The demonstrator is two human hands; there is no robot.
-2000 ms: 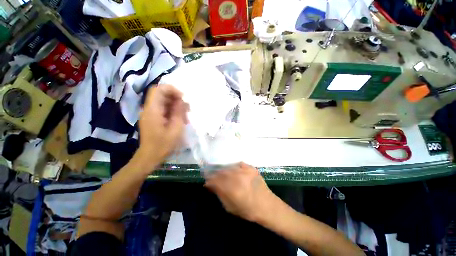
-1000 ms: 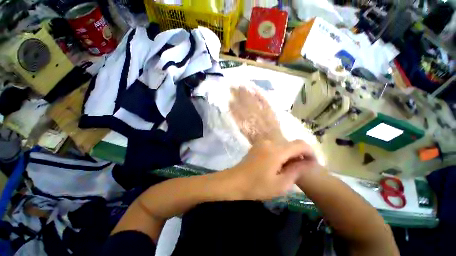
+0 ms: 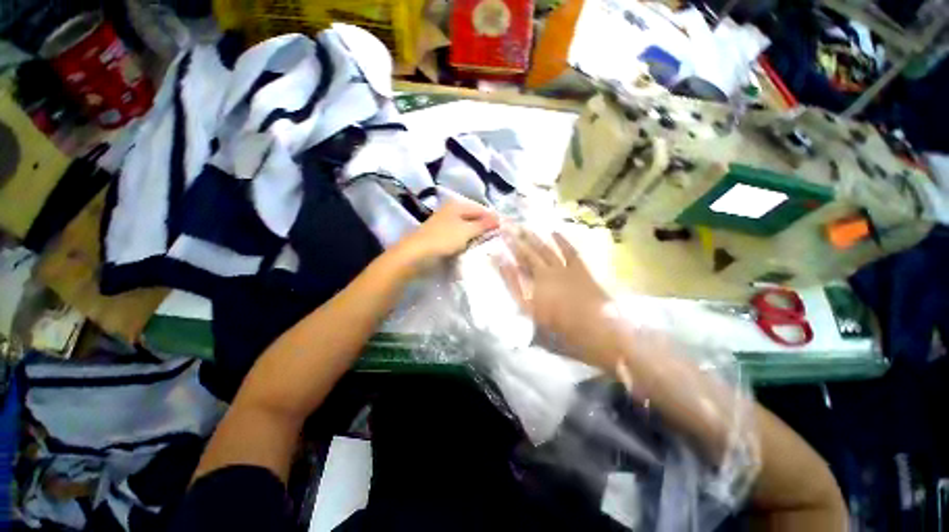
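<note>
My left hand [image 3: 453,231] is at the middle of the table, fingers curled on the upper edge of a plain white piece [image 3: 497,301]. My right hand [image 3: 552,286] lies just right of it, over the white piece, fingers slightly apart; blur hides whether it grips. Clear plastic film [image 3: 666,416] hangs around my right wrist and forearm and down over the table edge. A striped white and navy garment piece [image 3: 473,166] lies behind my hands. A large white and navy garment heap [image 3: 255,156] lies to the left.
The sewing machine [image 3: 749,187] stands at the right, with red-handled scissors [image 3: 783,316] in front of it. The table's green front edge [image 3: 812,366] runs below. A yellow basket [image 3: 323,26], red tin [image 3: 491,33] and red can [image 3: 99,71] stand behind. More fabric [image 3: 114,405] lies lower left.
My hands have uncrossed and now lie side by side. The plastic film has come from the table onto my right forearm. The striped piece behind my hands is now uncovered. The camera view has shifted.
</note>
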